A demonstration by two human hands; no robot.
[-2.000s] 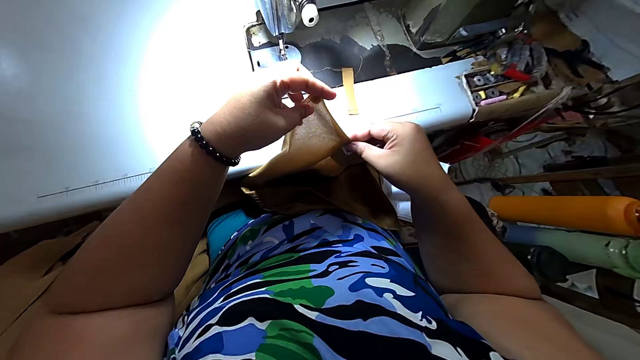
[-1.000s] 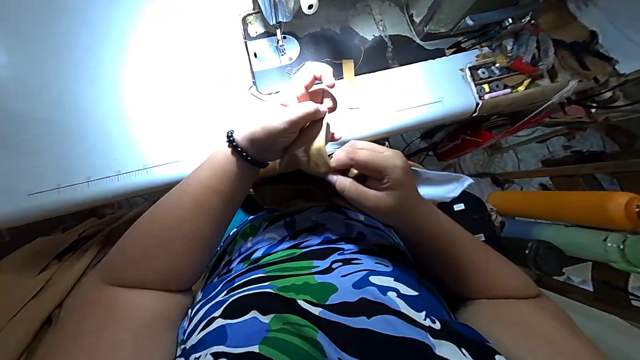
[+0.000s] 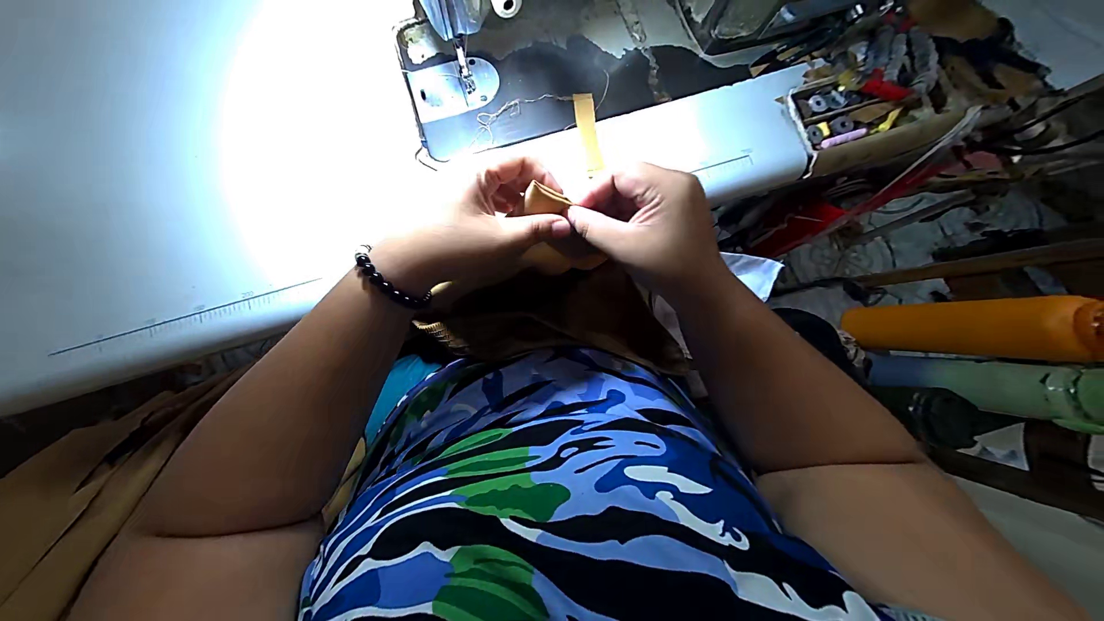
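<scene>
Tan fabric (image 3: 545,200) is folded and pinched between my two hands just in front of the sewing machine table's edge. My left hand (image 3: 492,211), with a dark bead bracelet at the wrist, grips it with the thumb on the near side. My right hand (image 3: 647,211) pinches the fold's right end, and the two thumbs nearly meet. Darker brown parts of the cloth (image 3: 595,306) hang down over my lap. Beyond my hands stand the sewing machine's needle and presser foot (image 3: 467,78) over the metal needle plate (image 3: 453,89).
A yellow strip (image 3: 587,129) lies across the table edge, near loose thread (image 3: 509,110). A tray (image 3: 849,142) of bobbins is at the table's right. An orange roll (image 3: 970,328) and a green roll (image 3: 1000,388) lie to the right; tan fabric (image 3: 78,483) hangs at lower left.
The tan fabric, spread between my hands two seconds ago, is now bunched into a small fold. My hands have come together, thumbs almost touching.
</scene>
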